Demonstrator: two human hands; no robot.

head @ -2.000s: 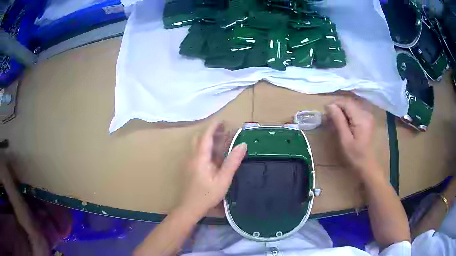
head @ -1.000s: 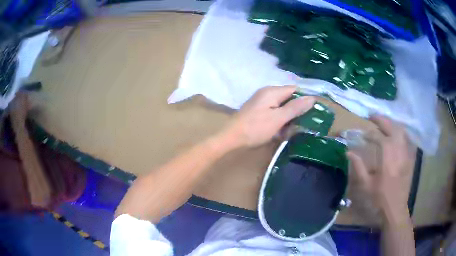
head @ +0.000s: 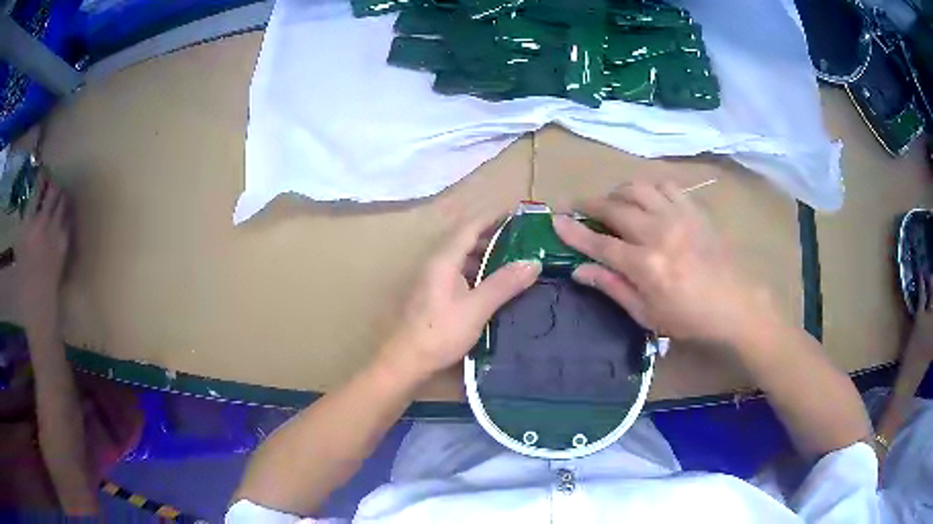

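A green case point(head: 558, 418) with a pale rim and dark recess stands in front of me, its rounded end towards me. A small glossy green panel point(head: 534, 242) lies at its far end, under my fingertips. My left hand point(head: 440, 307) grips the case's left side, its thumb on the panel's near edge. My right hand point(head: 670, 261) presses on the panel's right part with thumb and finger. A thin pale stick point(head: 701, 187) pokes out from between its other fingers. The glue cup is not visible.
A pile of green panels point(head: 573, 51) lies on a white cloth point(head: 317, 133) beyond the case. More cases point(head: 839, 41) are at the far right. Other people's hands show at the left point(head: 43, 241) and right point(head: 921, 333) edges.
The panel that my left hand held beyond the case is now at the case's far end. My right hand has moved left onto it. The camera view has shifted and turned.
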